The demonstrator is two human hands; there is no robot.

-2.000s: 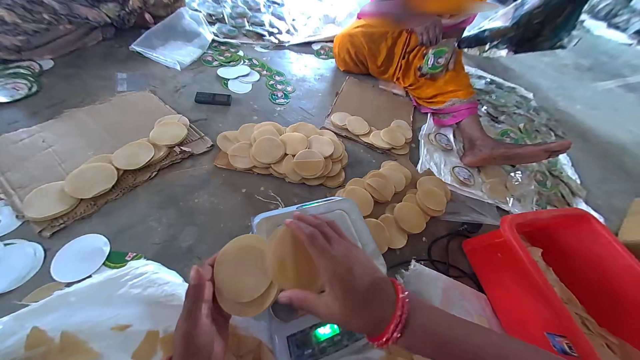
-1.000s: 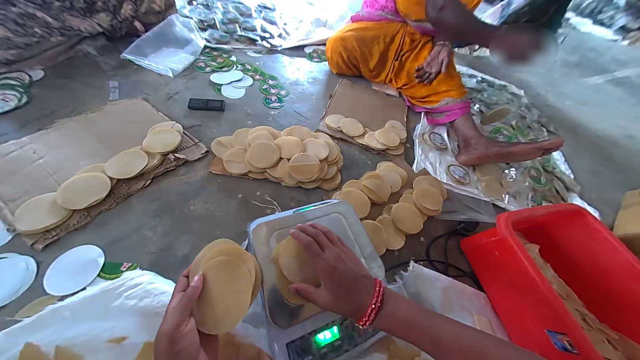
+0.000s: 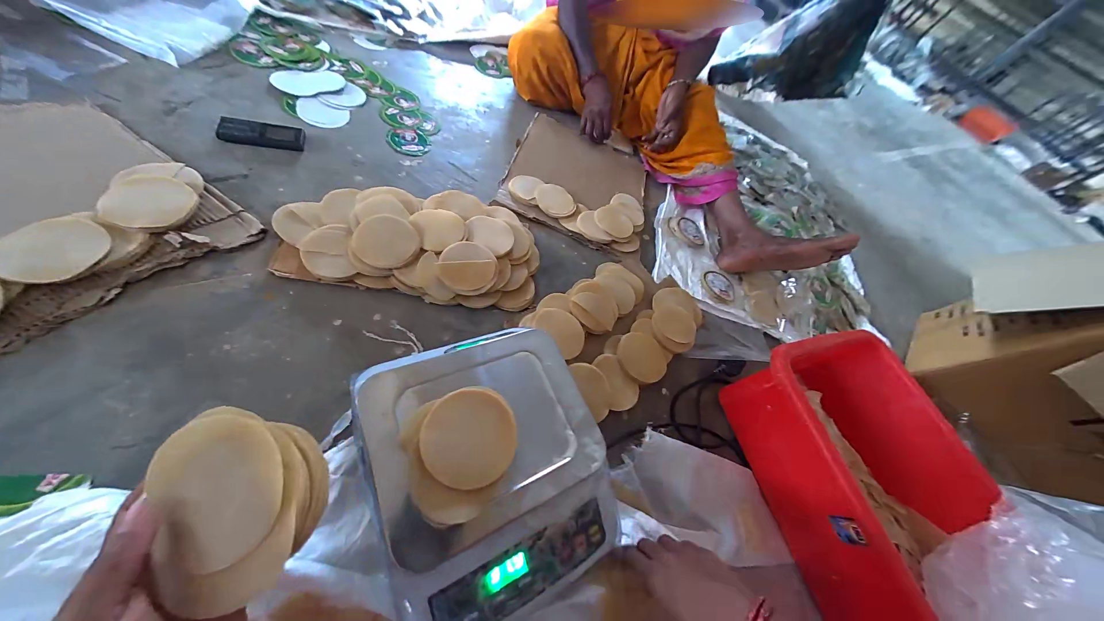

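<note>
My left hand grips a fanned stack of thin, round, tan discs at the lower left. Beside it stands a digital scale with a metal pan and a lit green display. A few tan discs lie overlapped on its pan. At the bottom edge, right of the scale, my right hand rests low near a plastic sheet with tan pieces; its fingers are partly hidden and I cannot tell whether it holds anything.
Piles of tan discs lie beyond the scale, some on cardboard. A red plastic tub stands at right, before a cardboard box. A black cable runs between scale and tub. Another person sits on the floor at the back.
My right hand has left the discs on the scale pan and moved down to the right of the scale. My left hand still holds its stack. The seated person's hands have come down over the cardboard.
</note>
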